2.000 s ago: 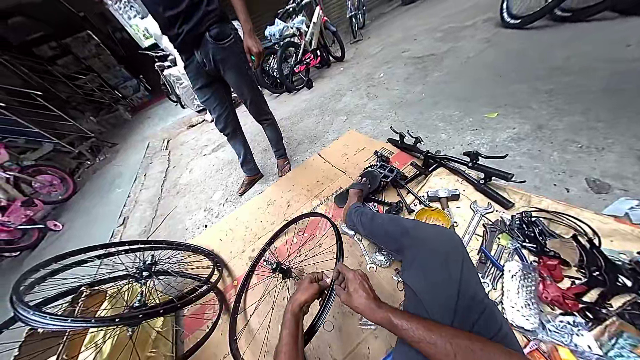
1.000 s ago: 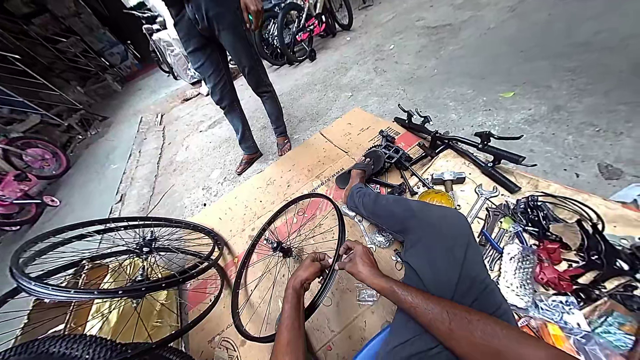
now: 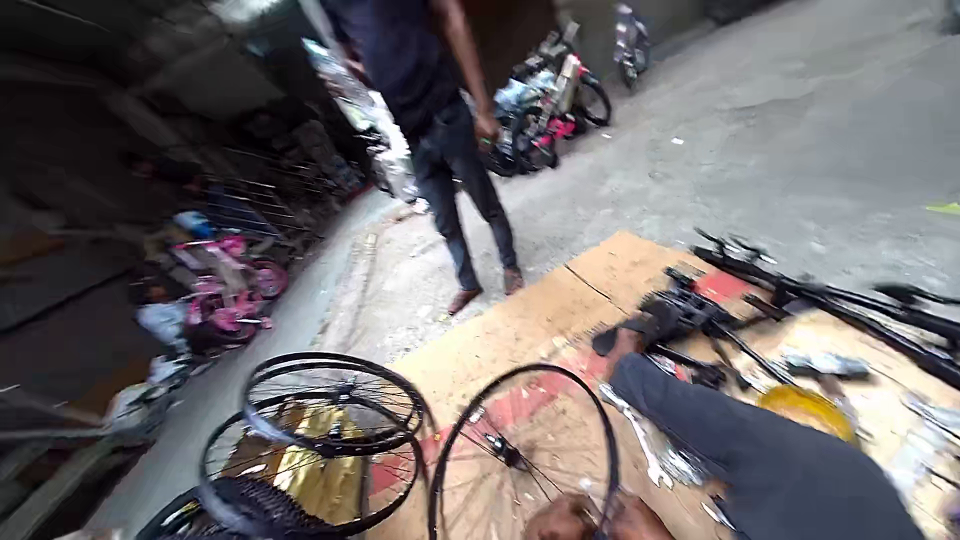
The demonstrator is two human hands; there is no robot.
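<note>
A spoked bicycle wheel (image 3: 616, 442) with a black rim stands tilted in front of me, its hub (image 3: 501, 448) at the centre. At the bottom edge of the view my left hand (image 3: 561, 517) is at the wheel's lower right, by the spokes. Beside it, my right hand (image 3: 634, 519) touches the rim from the right. Blur and the frame edge hide the fingertips, so what they grip is unclear. More black-rimmed wheels (image 3: 409, 390) lie stacked to the left, over a yellow-brown package (image 3: 319, 457).
Cardboard (image 3: 525, 322) covers the ground. My outstretched leg (image 3: 750, 450) crosses it, near wrenches (image 3: 652, 450), a yellow round container (image 3: 808, 409) and black bicycle parts (image 3: 832, 300). A person (image 3: 450, 150) stands beyond; a pink bicycle (image 3: 225, 292) is at the left.
The view has swung left and up, blurring the picture and bringing my hands to its bottom edge. Both hands remain at the wheel's lower right.
</note>
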